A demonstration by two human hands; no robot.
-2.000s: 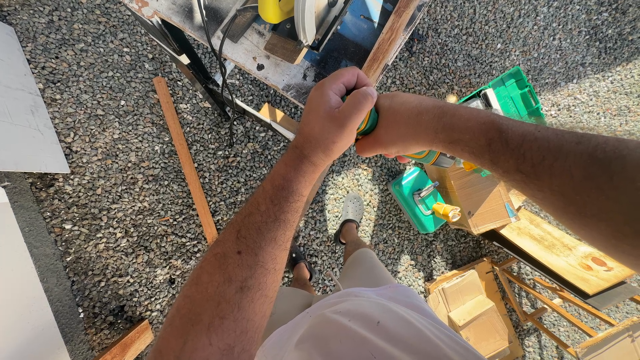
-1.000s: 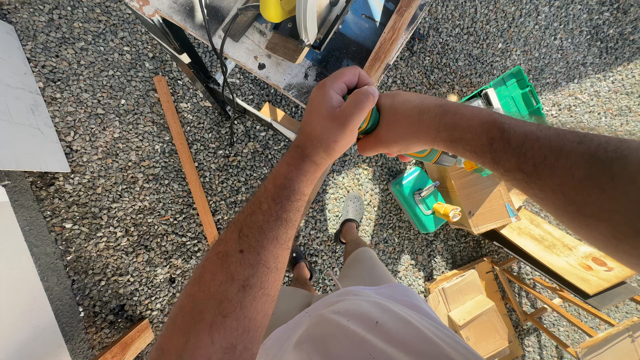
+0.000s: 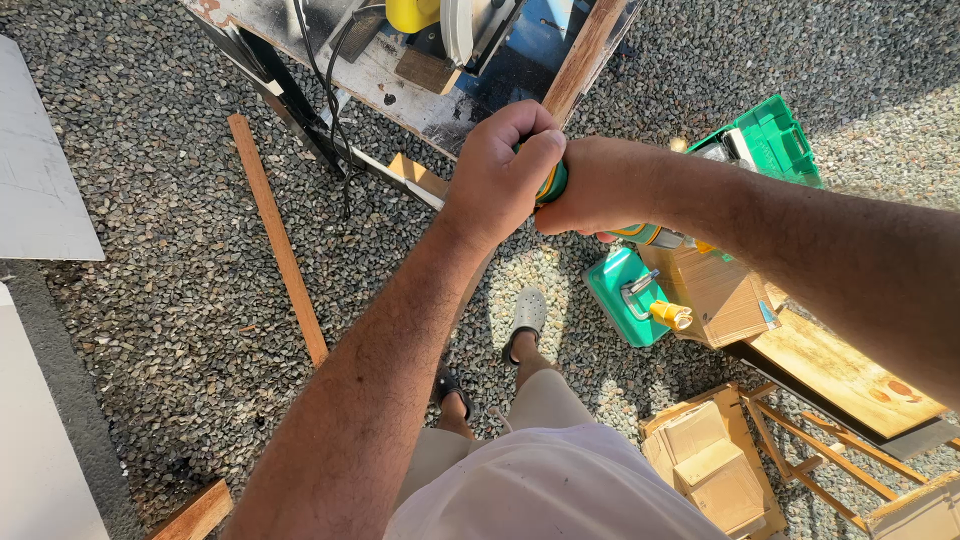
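Note:
My left hand is closed in a fist around one end of a green and orange hand tool, its thumb on top. Pressed against it, my right hand grips the same tool, whose metal end shows below the right wrist. Most of the tool is hidden by the hands, so its exact kind is unclear. A reddish wooden board runs over the worktable up to behind my hands. On that table stand a power saw with a yellow housing and a small wood block.
A long wooden strip lies on the gravel at left, near white panels. Black cables hang off the table. At right are an open green case, a green box lid, cardboard boxes and a pale board.

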